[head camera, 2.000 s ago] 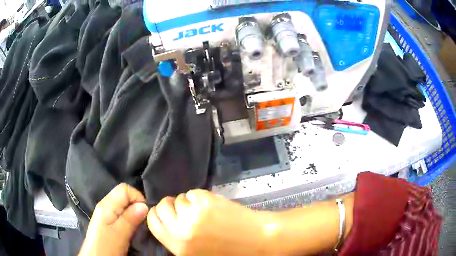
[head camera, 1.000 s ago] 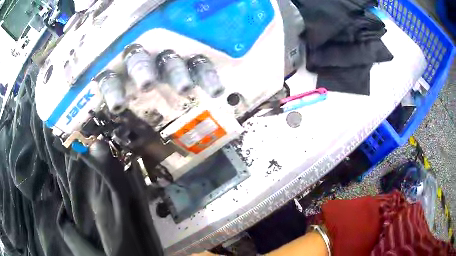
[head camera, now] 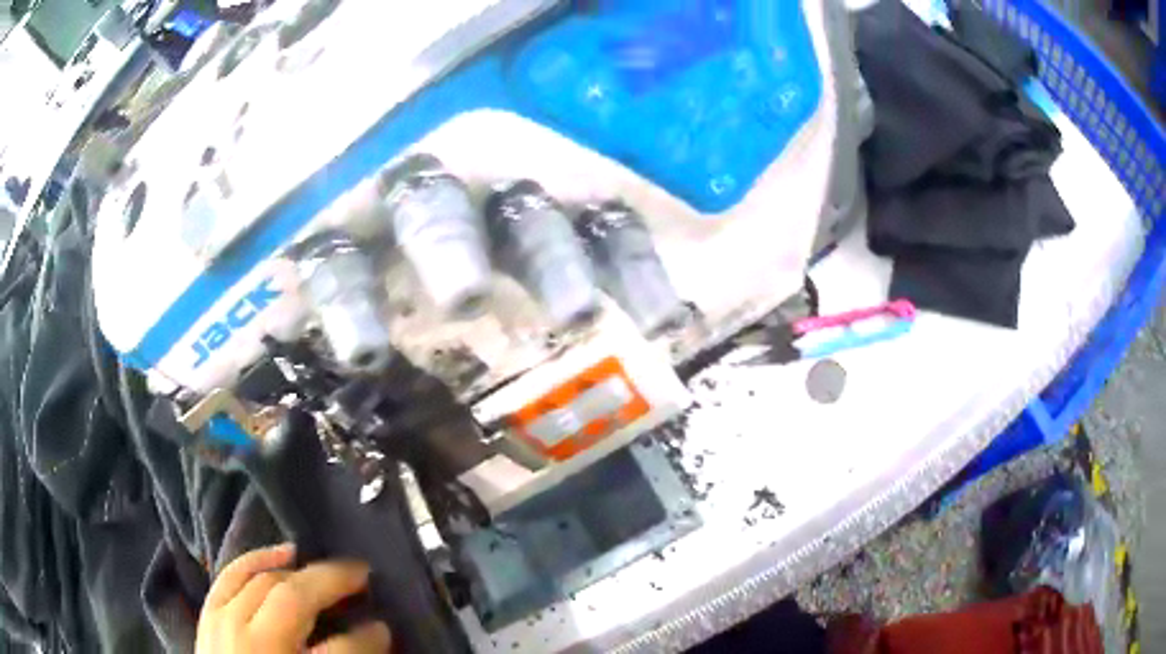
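Observation:
The dark grey garment (head camera: 365, 543) lies at the left end of the white JACK overlock machine (head camera: 301, 262), with a fold raised beside the presser foot area (head camera: 365, 466). My left hand (head camera: 288, 607) is at the lower left, cut off by the bottom edge, its bent fingers gripping the cloth just in front of the machine's left end. My right hand is out of the picture; only its red sleeve (head camera: 978, 626) shows at the bottom right. The needle is too small and blurred to make out.
Black cut pieces (head camera: 959, 179) lie right of the machine. Pink and blue snips (head camera: 857, 327) and a grey disc (head camera: 826, 381) lie in front of them. Black lint surrounds the grey plate (head camera: 582, 530). A blue basket (head camera: 1100, 96) stands beyond the table's right edge.
The view has turned right and closer to the machine. My left hand has come back into view on the cloth. My right forearm has dropped out, leaving its sleeve at the bottom edge.

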